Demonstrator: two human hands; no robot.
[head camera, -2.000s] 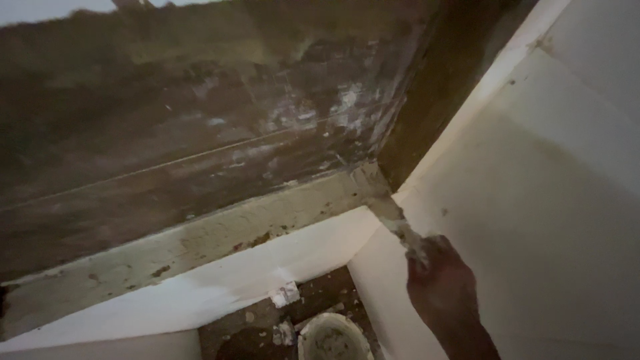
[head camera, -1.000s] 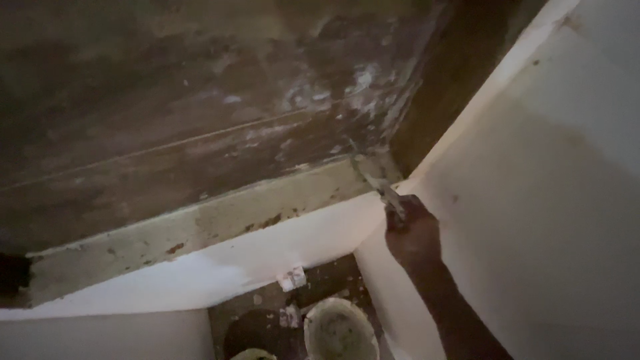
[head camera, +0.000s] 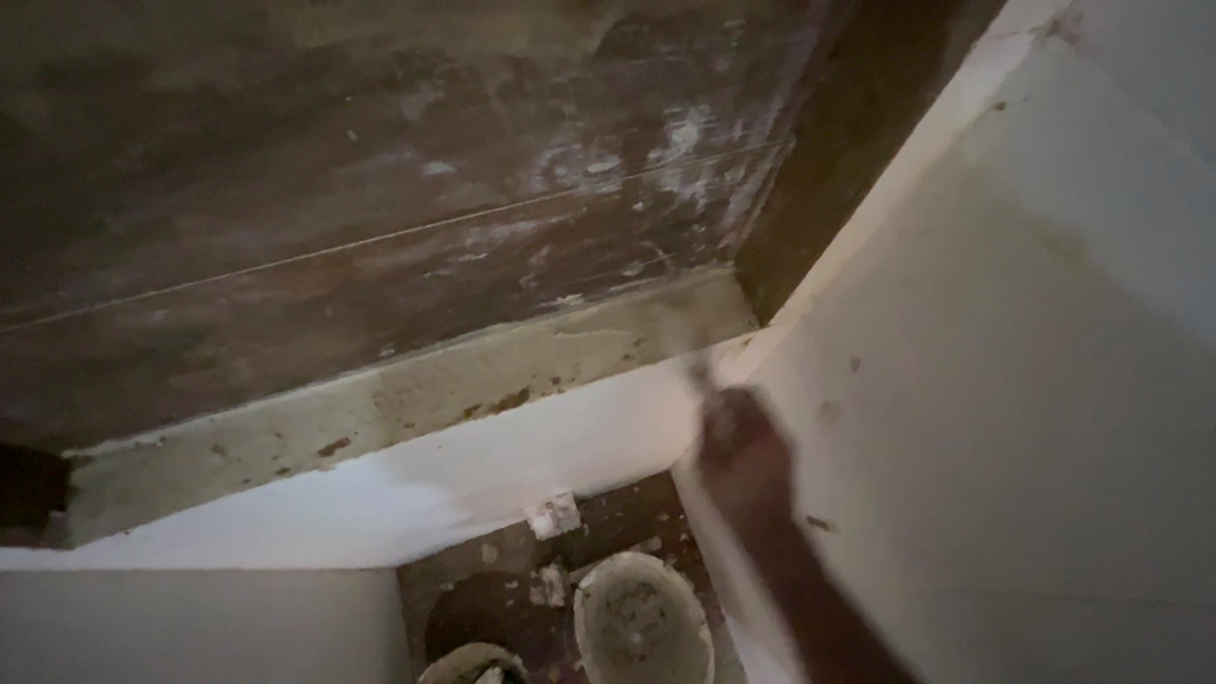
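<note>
My right hand (head camera: 746, 446) is closed around a small trowel or scraper (head camera: 701, 366), which is blurred, so its exact kind cannot be told. The tool's blade lies at or just over the front edge of a plastered ledge (head camera: 427, 394), close to its right corner. Smooth grey-beige plaster covers the ledge, with brown specks and patches along the front edge. Behind it stands a dark, smeared panel (head camera: 380, 218) with whitish marks. My left hand is out of view.
Pale walls (head camera: 997, 408) stand at the right and below the ledge. On the dirty floor (head camera: 532, 608) far below are a round basin (head camera: 581, 617) with residue, part of a second container (head camera: 456, 660) and whitish blocks or scraps (head camera: 553, 515). A dark side board (head camera: 836, 152) meets the ledge's right end.
The tool has moved off the ledge's inner right corner to its front edge, with my right hand still around it. The view has shifted slightly.
</note>
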